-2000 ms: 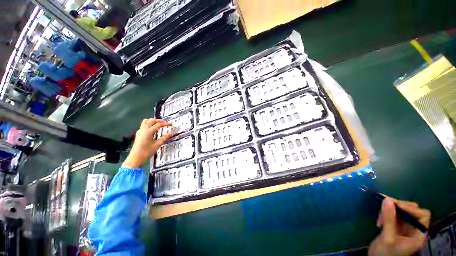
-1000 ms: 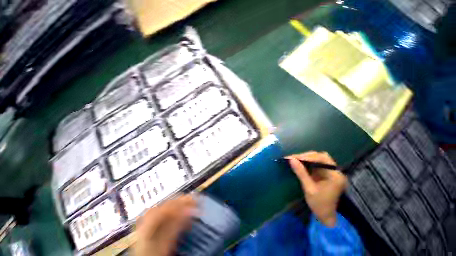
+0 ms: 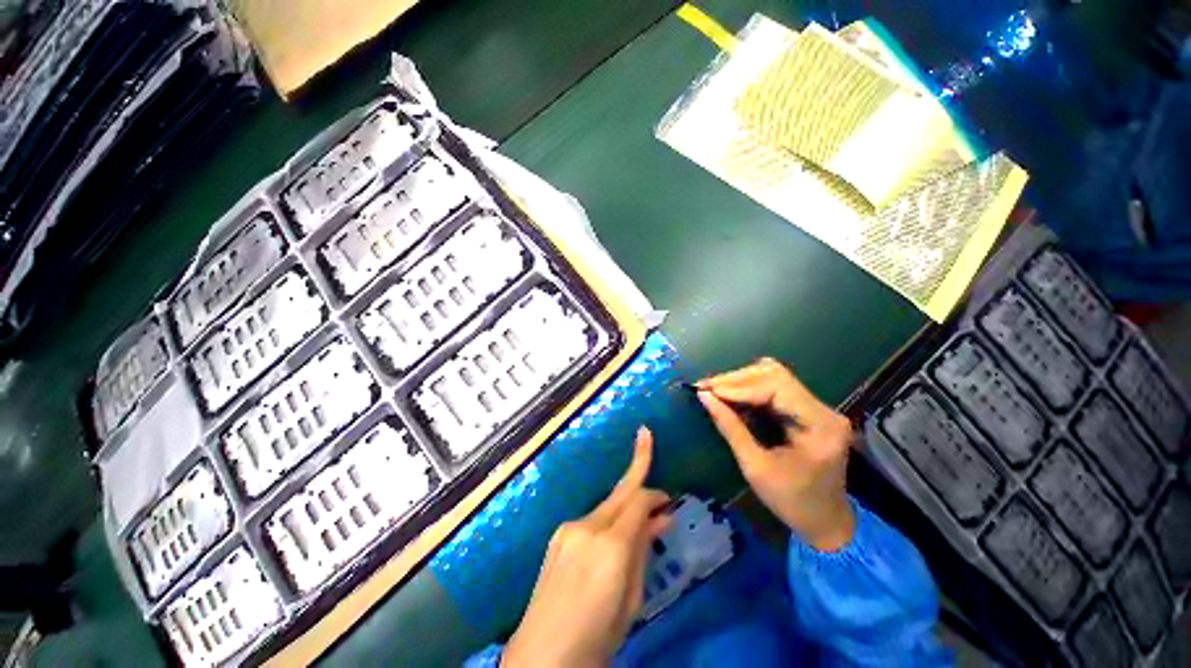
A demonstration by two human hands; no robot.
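My left hand [image 3: 584,574] is at the lower middle, index finger pointing up over the blue liner sheet; its other fingers are at a phone housing [image 3: 692,551], which is partly hidden behind the hand. My right hand [image 3: 790,450] pinches dark tweezers [image 3: 690,386], their tip over the right end of the shiny blue liner sheet [image 3: 562,467] with rows of pale marks. Any piece at the tip is too small to tell. The blister tray [image 3: 451,450] on the left holds whitish slotted housings; one left-side pocket [image 3: 154,450] holds none.
A second blister tray [image 3: 1032,502] lies at the lower right. Yellow sheets [image 3: 849,131] lie at the upper right, beside crumpled blue film [image 3: 1045,78]. A tray stack [image 3: 105,144] stands at the upper left, near a tan cardboard sheet [image 3: 307,33].
The view has swung right and down. My left hand has left the tray with a housing, brought near the front edge. My right hand has the tweezers at the liner's right end.
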